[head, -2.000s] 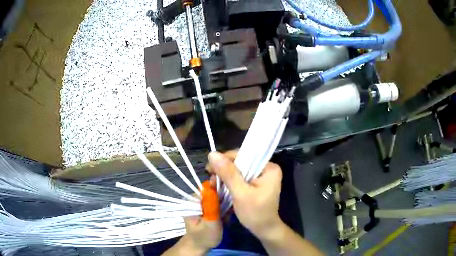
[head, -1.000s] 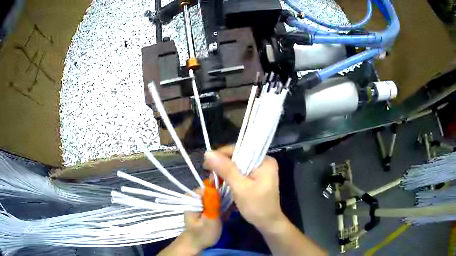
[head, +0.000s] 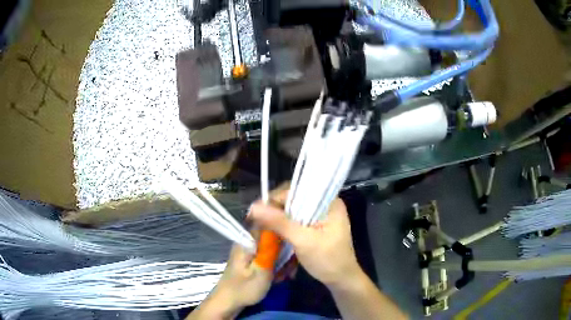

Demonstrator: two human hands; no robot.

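Observation:
My right hand (head: 319,240) holds a thick group of stripped cable ends (head: 329,156) with dark tips, pointing up and away. A single white cable (head: 266,144) stands upright from its thumb and fingers, its tip just in front of the stripping jaws (head: 291,69). My left hand (head: 244,275), with an orange finger cot (head: 267,250), is closed on the cable bundle (head: 206,209) just left of and below my right hand. A few white ends fan out to the upper left. The jaws and cable tips are blurred.
Two air cylinders (head: 414,125) and blue air hoses (head: 432,37) stand right of the jaws. Stripping waste (head: 128,119) lies behind the machine within cardboard walls (head: 37,112). Long hanging cable bundles (head: 113,284) are at left, more at far right beside a tube rack (head: 429,262).
The upright cable has shifted right, away from below the orange fitting. Fewer white ends show fanned out at left. The jaws look shifted and blurred. My left hand has moved slightly lower.

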